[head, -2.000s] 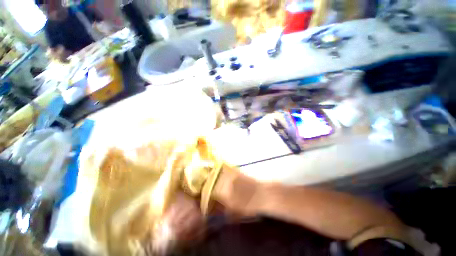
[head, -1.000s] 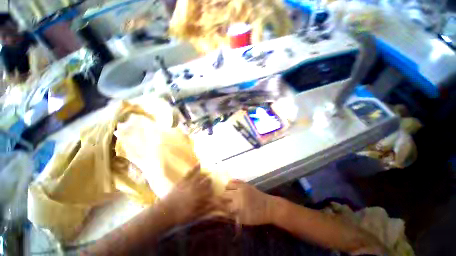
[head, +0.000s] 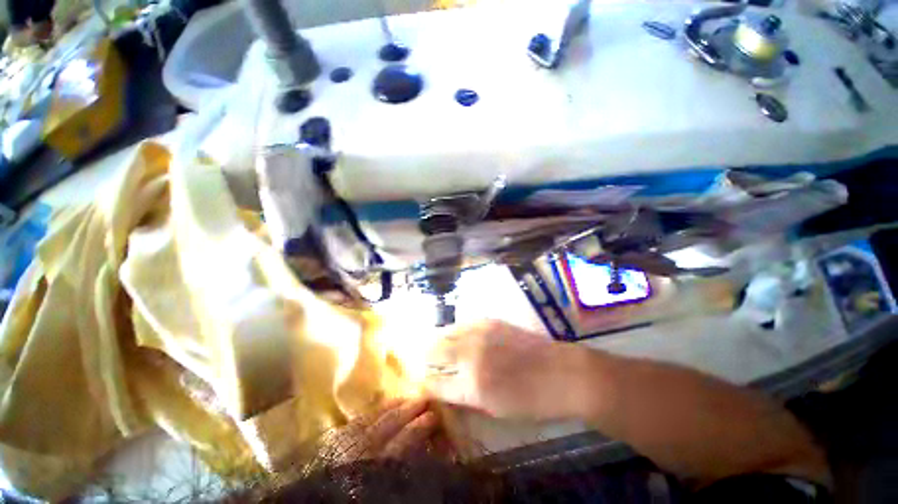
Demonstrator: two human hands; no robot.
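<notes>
The pale yellow garment piece (head: 207, 315) is heaped left of the needle, and its right end runs to my fingertips in bright glare. The white sewing machine head (head: 591, 108) fills the upper view, its metal needle and presser area just left of the arm. My right hand (head: 502, 369) lies at the table front below the needle area, fingers on the fabric edge. My left hand (head: 399, 428) is beside it at the bottom, partly hidden by dark hair, with fingertips on the fabric. The exact pinch is lost in glare.
A smartphone (head: 610, 281) with a lit screen lies under the machine arm. Dark slim tools (head: 545, 300) lie left of it. Grey-white scraps (head: 778, 187) are tucked along the arm. A bobbin tray (head: 855, 281) is at the right. A white tub (head: 202, 64) and yellow box (head: 87, 94) stand back left.
The view has moved closer to the machine head. Both hands and the fabric edge are now nearer the needle area. The fabric heap is still at the left.
</notes>
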